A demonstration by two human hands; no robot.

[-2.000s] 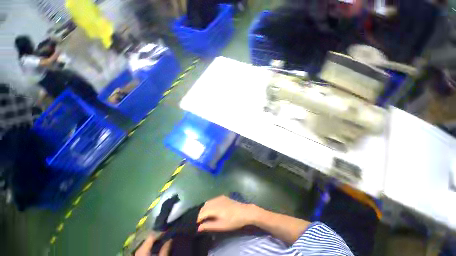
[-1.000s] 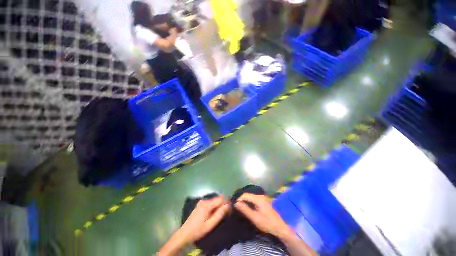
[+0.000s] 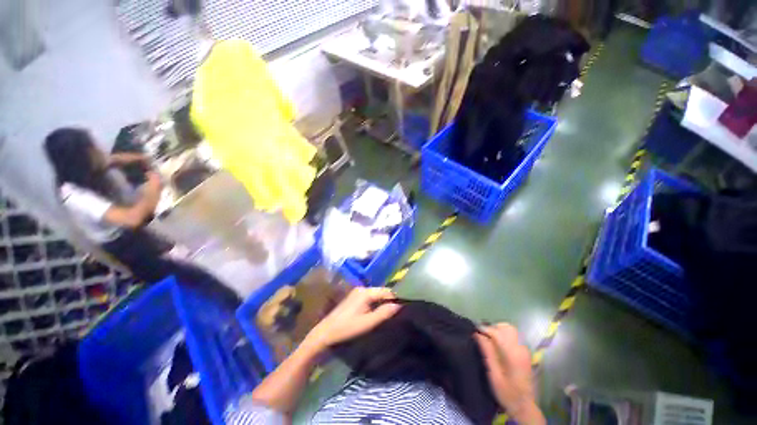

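A black garment piece (image 3: 423, 344) is stretched between my two hands, low in front of my striped top. My left hand (image 3: 357, 317) grips its upper left edge. My right hand (image 3: 506, 361) grips its right side. The cloth hangs down towards my lap, and its lower part is cut off by the picture's bottom edge.
Blue crates stand at the left (image 3: 178, 332), ahead with dark cloth piled in it (image 3: 477, 192), and at the right (image 3: 635, 257). A crate holds white wrapped pieces (image 3: 369, 224). A seated person (image 3: 100, 195) is at the left by yellow cloth (image 3: 249, 124). A stool (image 3: 639, 408) is lower right.
The view has swung away from the white sewing table, which has left the picture. The crates, the yellow cloth and the person look nearer. My hands have moved apart, spreading the black cloth.
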